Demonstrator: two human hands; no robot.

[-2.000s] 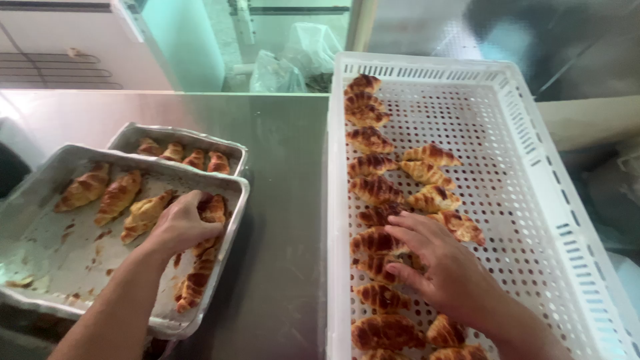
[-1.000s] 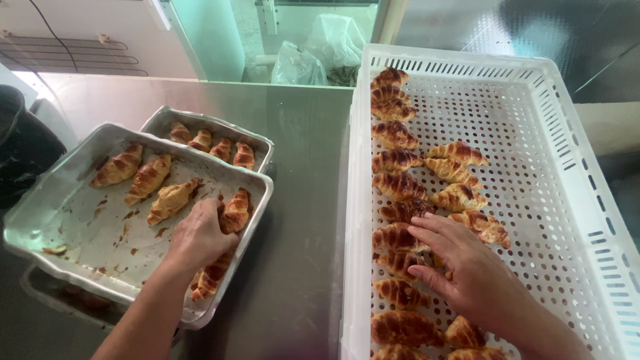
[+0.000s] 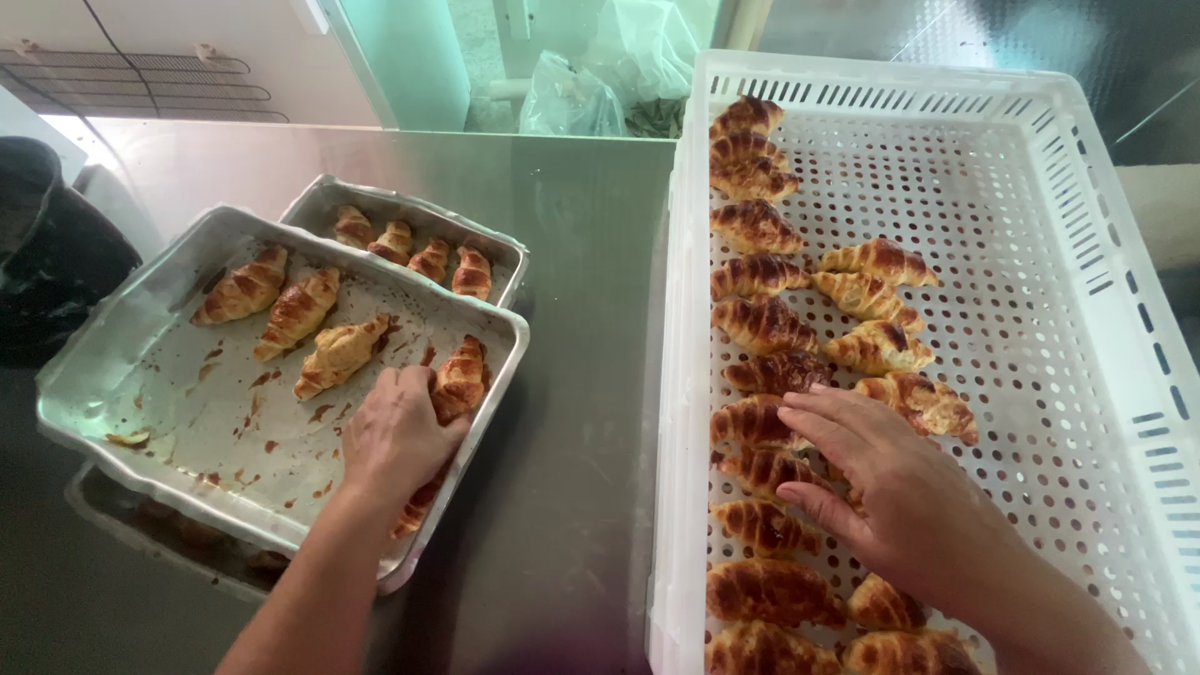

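My left hand [image 3: 398,431] is at the right side of a metal baking tray [image 3: 197,459], its fingers at a croissant [image 3: 459,378] near the tray wall; whether it grips one is hidden. Three more croissants [image 3: 298,312] lie in a row along the tray's far part, and another shows partly below my hand. My right hand [image 3: 881,469] is over a white perforated plastic crate [image 3: 1041,375], fingers spread above browned croissants [image 3: 764,419]. Its palm hides part of a croissant beneath. A long column of croissants lines the crate's left wall, with a shorter second column beside it.
A second metal tray [image 3: 511,253] with several croissants sits under the first on the steel table [image 3: 581,375]. A black bucket [image 3: 56,244] stands at the left. Plastic bags [image 3: 572,98] lie beyond the table's far edge. The crate's slotted walls rise around its croissants.
Both hands stay at nearly the same places, the left in the tray and the right over the crate. The view has shifted, bringing the black bucket more into sight.
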